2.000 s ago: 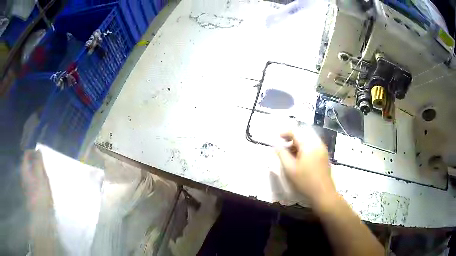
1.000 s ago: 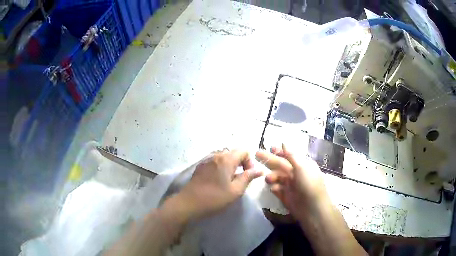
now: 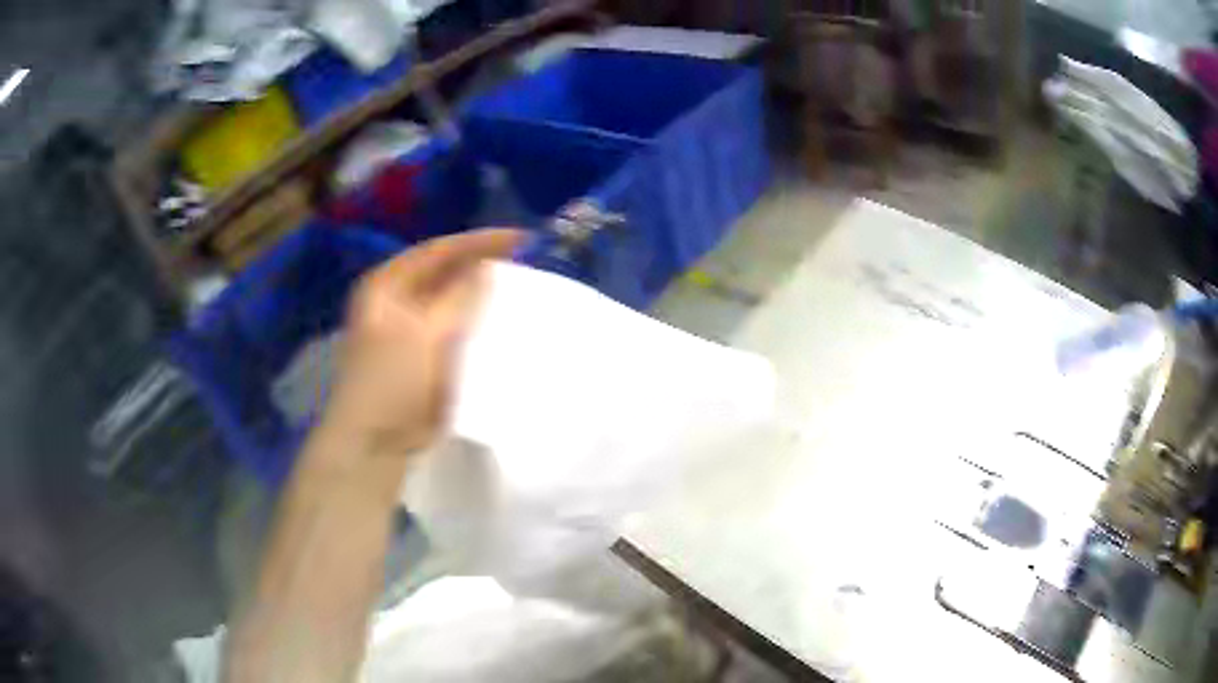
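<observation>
My left hand [image 3: 408,340] is raised at the left of the view, blurred, and holds a white fabric piece [image 3: 601,400] by its upper left edge. The fabric hangs from the fingers and spreads to the right, over the left edge of the sewing table. My right hand is not in view. The sewing machine [image 3: 1175,500] is cut off at the right edge of the view, with its metal plates [image 3: 1111,582] set in the table.
The worn white table [image 3: 868,347] has a dark front edge. Blue crates [image 3: 708,174] stand on the floor behind and left of it. More white fabric [image 3: 508,634] lies low by the table's left end. A pale translucent lamp-like shape [image 3: 1111,339] is behind the machine.
The view has turned left. My left hand has lifted a white piece up and left, away from the table front. My right hand, beside it before, has gone out of view.
</observation>
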